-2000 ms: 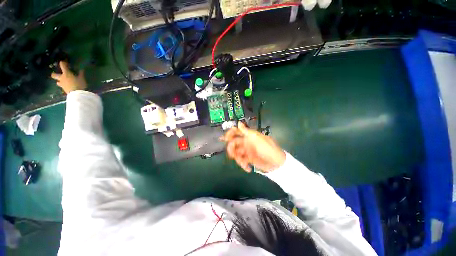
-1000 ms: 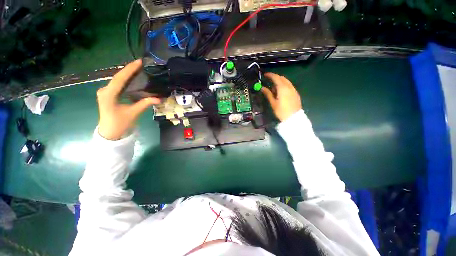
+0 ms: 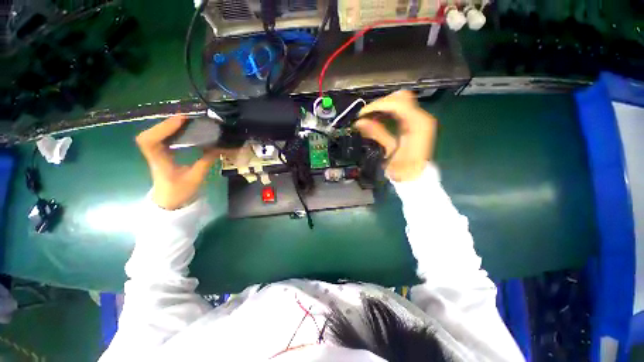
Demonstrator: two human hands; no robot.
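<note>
My left hand (image 3: 173,162) holds a black power adapter (image 3: 198,132) with a greyish sheen, left of the fixture. Another black block (image 3: 265,118) lies behind the white AC test socket (image 3: 265,151). My right hand (image 3: 406,134) is blurred and grips a black cable (image 3: 371,152), whose bundle hangs over the right part of the green test board (image 3: 320,153). A second black lead (image 3: 302,170) lies over the board's left side, its end reaching past the base's front edge. The red rocker switch (image 3: 268,194) sits on the dark base (image 3: 325,199).
Behind the fixture, a shelf (image 3: 395,63) carries two pale instruments, with a blue cable (image 3: 258,60) and a red test lead (image 3: 353,35). A small black plug (image 3: 44,214) and a white scrap (image 3: 54,148) lie left. A blue bin (image 3: 607,177) stands right.
My left hand went from the dark strip at left to the fixture and now holds an adapter. My right hand left the board's front, moved behind right, and now grips a cable.
</note>
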